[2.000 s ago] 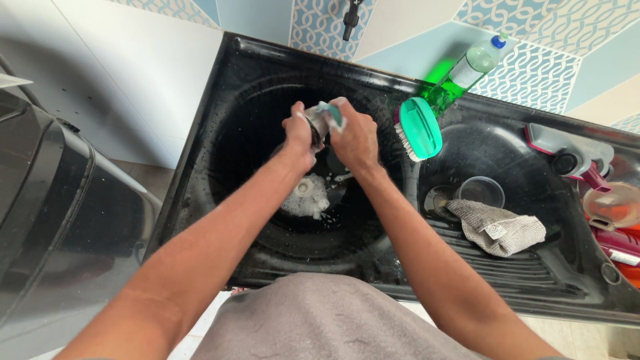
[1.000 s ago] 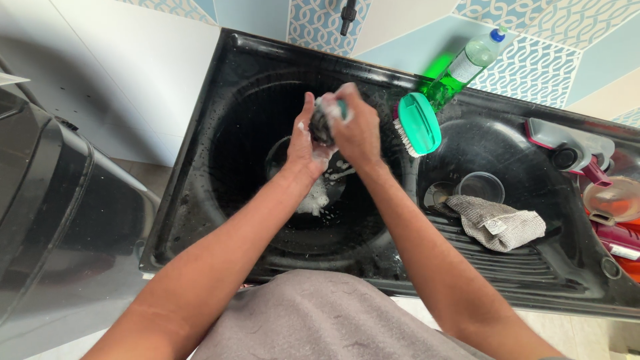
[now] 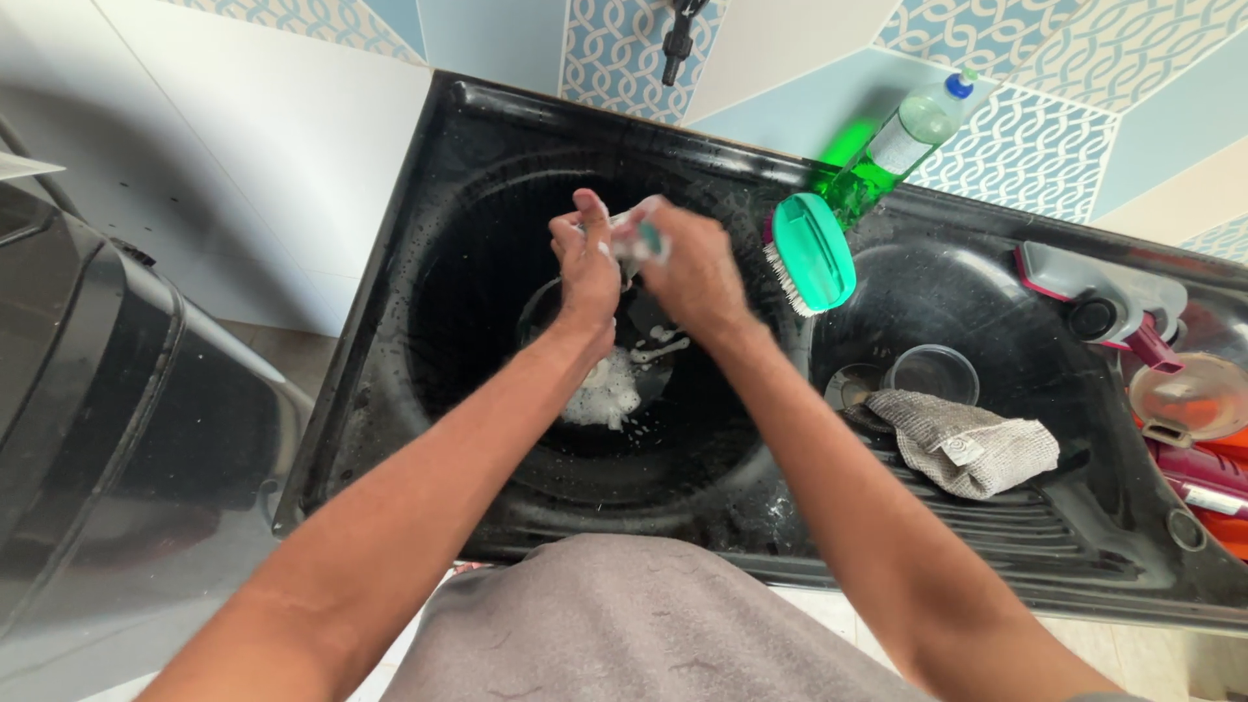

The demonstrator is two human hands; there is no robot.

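Both hands are close together over the round bowl of a black sink (image 3: 468,468). My left hand (image 3: 587,268) is covered in suds, thumb up, against a small foamy item between the hands that is too blurred to name. My right hand (image 3: 694,263), blurred, grips a soapy teal sponge or cloth (image 3: 651,240) pressed toward that item. Beneath them, a clear round dish (image 3: 536,312) lies in the bowl, partly hidden by my left hand and wrist. White foam (image 3: 606,392) lies at the bowl's bottom.
A green scrub brush (image 3: 811,255) stands at the bowl's right rim, near a bottle of green liquid (image 3: 892,151). Farther right are a clear lid (image 3: 933,376), a grey cloth (image 3: 960,444) and a grey-and-maroon plastic appliance part (image 3: 1102,292). A black tap (image 3: 677,44) is above.
The hands have stayed together over the bowl while rubbing. The dark rounded item seen between them one second ago is now mostly hidden, and the left thumb points up.
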